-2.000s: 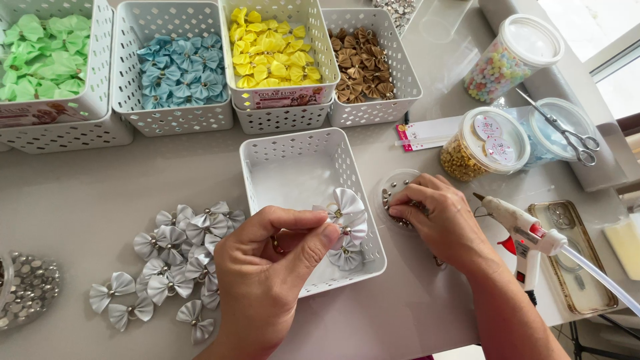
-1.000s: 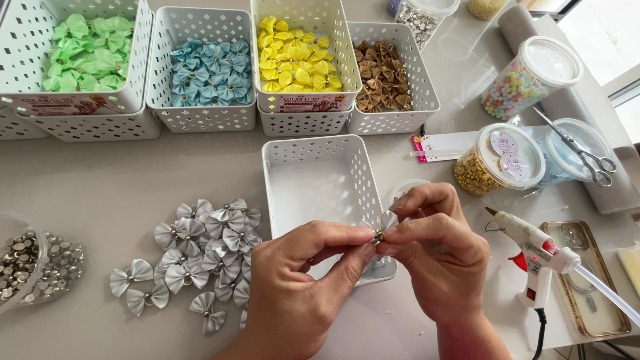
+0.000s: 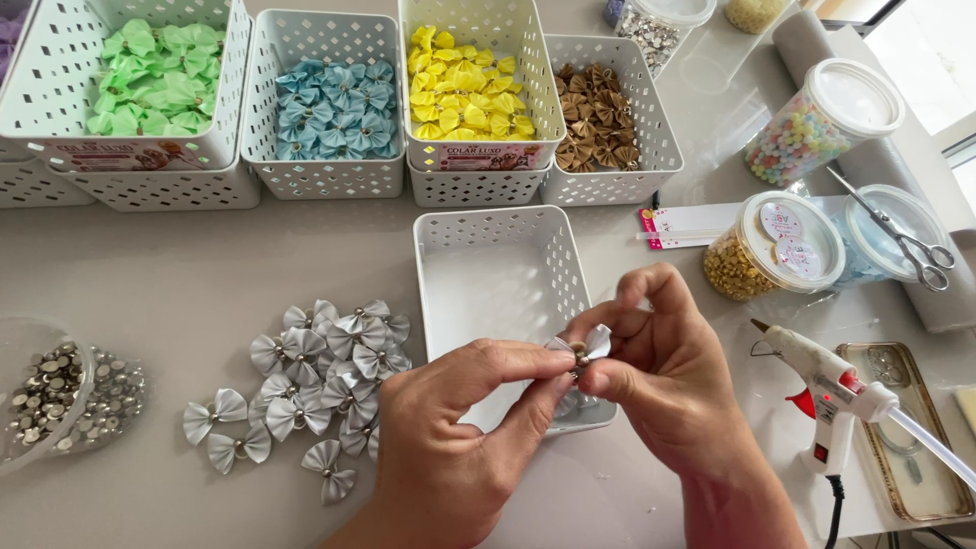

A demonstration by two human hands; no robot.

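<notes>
Both of my hands meet over the near right corner of a white perforated basket (image 3: 488,305). Between my fingertips is a silver fabric bow (image 3: 597,343) with a small metallic bead at its centre. My left hand (image 3: 465,435) pinches its left side between thumb and index finger. On the other side, the thumb of my right hand (image 3: 663,381) presses near the bead, while its index finger is raised. Another pale bow shows partly below the fingers, near the basket corner. To the left lies a pile of silver bows (image 3: 335,374), with several loose ones around it.
Perforated baskets hold green bows (image 3: 164,76), blue bows (image 3: 339,107), yellow bows (image 3: 469,88) and brown bows (image 3: 595,114). At right are a glue gun (image 3: 831,389), scissors (image 3: 892,229), a jar of gold pieces (image 3: 736,263) and a jar of coloured beads (image 3: 801,137). Silver studs (image 3: 69,396) lie at left.
My right hand has left the small dish of studs, where it was two seconds ago, and come to the bow held by my left hand. Since one second ago its index finger has lifted.
</notes>
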